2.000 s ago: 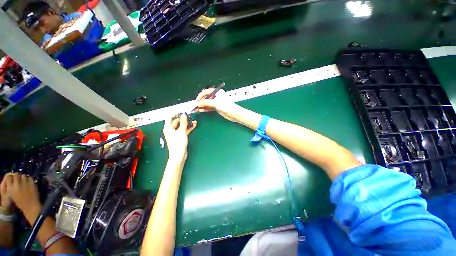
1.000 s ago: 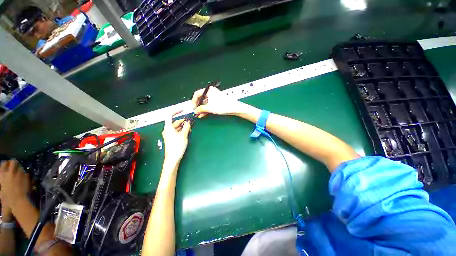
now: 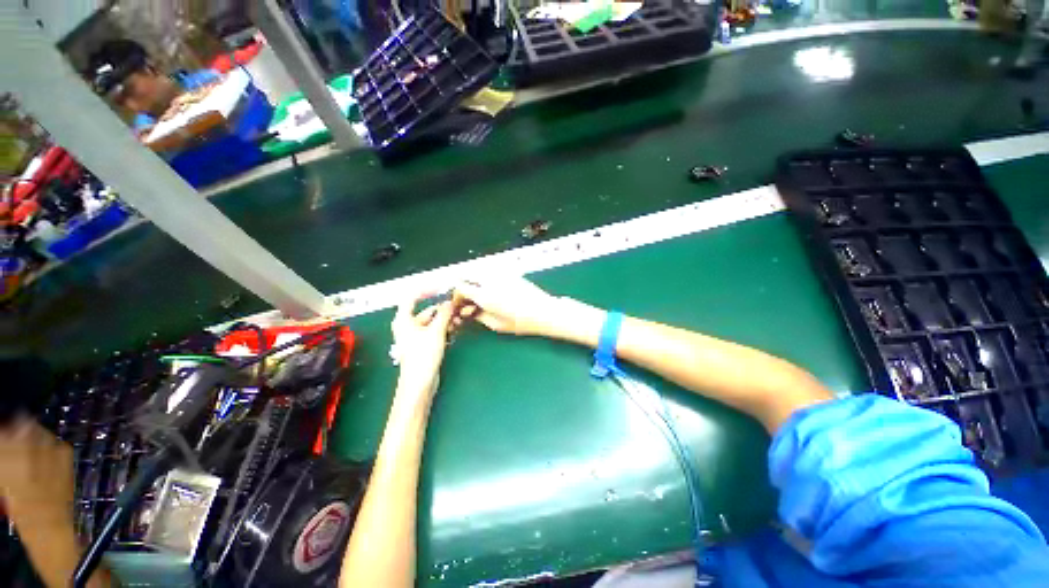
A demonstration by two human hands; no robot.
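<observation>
My left hand [image 3: 419, 335] is raised over the green mat [image 3: 541, 436], fingertips pinched on a small dark electronic module [image 3: 433, 303]. My right hand [image 3: 504, 306] is just right of it, its fingertips touching or nearly touching the left fingertips. The fingers hide most of the module. No slim tool shows clearly in my right hand, and I cannot tell what its fingers hold. A blue wrist strap [image 3: 607, 340] with a thin blue cord is on my right wrist.
A large black tray [image 3: 920, 287] with small parts lies at right. Several modules, one here [image 3: 536, 230], lie on the green belt [image 3: 621, 149] beyond the white strip [image 3: 679, 215]. A red-edged bin [image 3: 334, 396], a black round unit [image 3: 276, 528] and another person's arm are at left.
The view has tilted up, showing more beyond the belt. The dark tool that stuck up from my right hand no longer shows. My fingertips are closer together. Another module has appeared on the belt.
</observation>
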